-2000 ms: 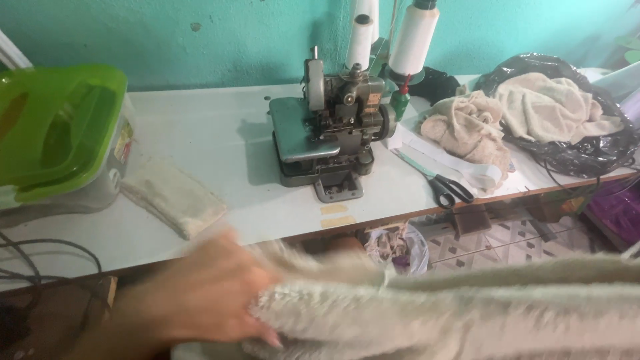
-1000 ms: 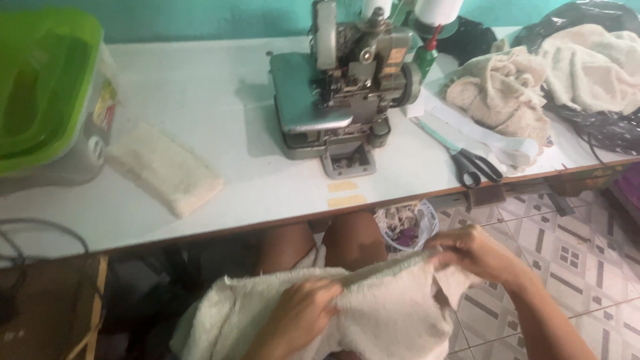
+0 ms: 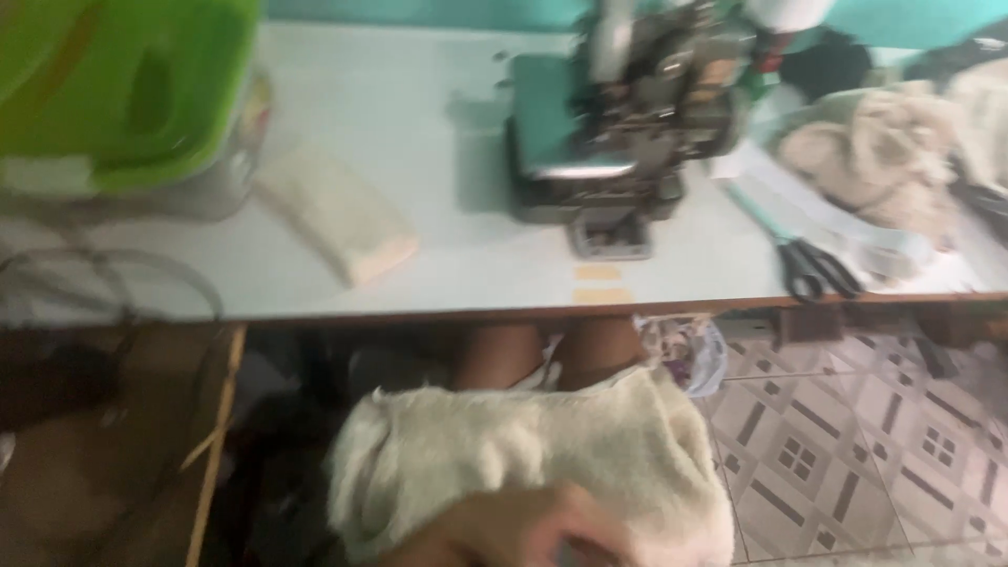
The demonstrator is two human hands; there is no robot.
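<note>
A cream fleecy cloth [image 3: 504, 449] lies folded across the lap below the table edge. My left hand [image 3: 535, 524], blurred by motion, is over its lower part at the bottom of the view; whether its fingers grip the cloth is unclear. My right hand is not seen. Beyond the lap, an overlock sewing machine [image 3: 654, 118] stands on the white table [image 3: 378, 87]. To its right, scissors [image 3: 803, 260] with black handles lie near the edge beside a white strip [image 3: 827, 205]. A folded cream cloth [image 3: 339, 213] rests flat left of the machine.
At the left stands a plastic bin with a green lid [image 3: 126, 94], with dark cables [image 3: 118, 260] in front. Crumpled beige cloth [image 3: 882, 150] and black plastic occupy the right end. A bag of scraps [image 3: 693, 354] is under the table, above the tiled floor [image 3: 795, 457].
The cloth that both hands held one second ago now lies across the lap, more compactly folded. My right hand has left the view, and my left hand is lower in it.
</note>
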